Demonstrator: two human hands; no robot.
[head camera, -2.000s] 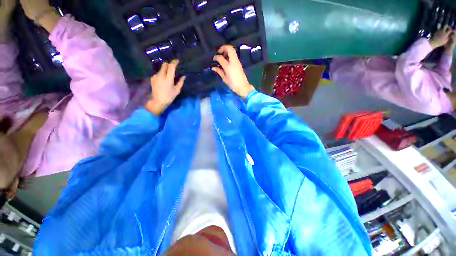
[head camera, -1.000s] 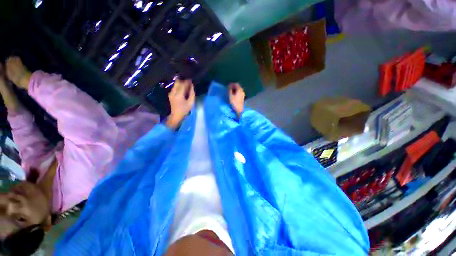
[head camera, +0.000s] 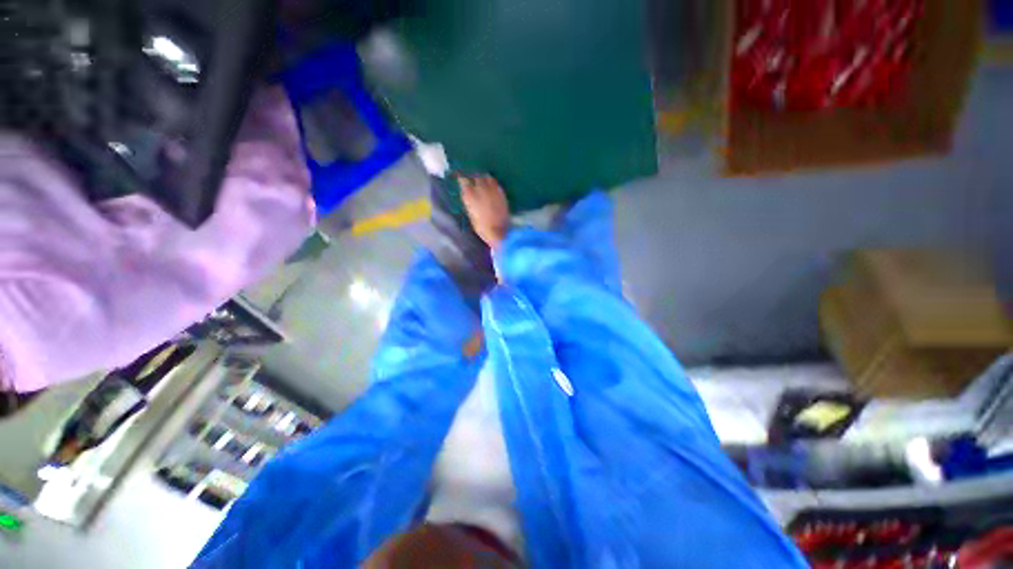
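Note:
The green bench top (head camera: 533, 95) lies in front of me, its near corner close to my body. My right hand (head camera: 485, 208) is at its lower left edge, fingers pointing forward; blur hides whether it holds anything. Only a small bit of my left hand (head camera: 474, 342) shows at the blue cuff against my body, the rest hidden. A dark compartment tray (head camera: 206, 167) with a few glossy pieces is at the upper left, away from both hands.
A pink sleeve (head camera: 261, 167) of another person is under the tray. A blue stool (head camera: 350, 122) stands on the floor left of the bench. A cardboard box (head camera: 844, 145) of red parts is upper right; another box (head camera: 911, 322) and shelves are right. A white rack (head camera: 239, 433) is lower left.
The view has swung left and down. The dark tray has shifted to the upper left. Both hands have left the tray; my left hand has drawn back to my body. The stool has come into view.

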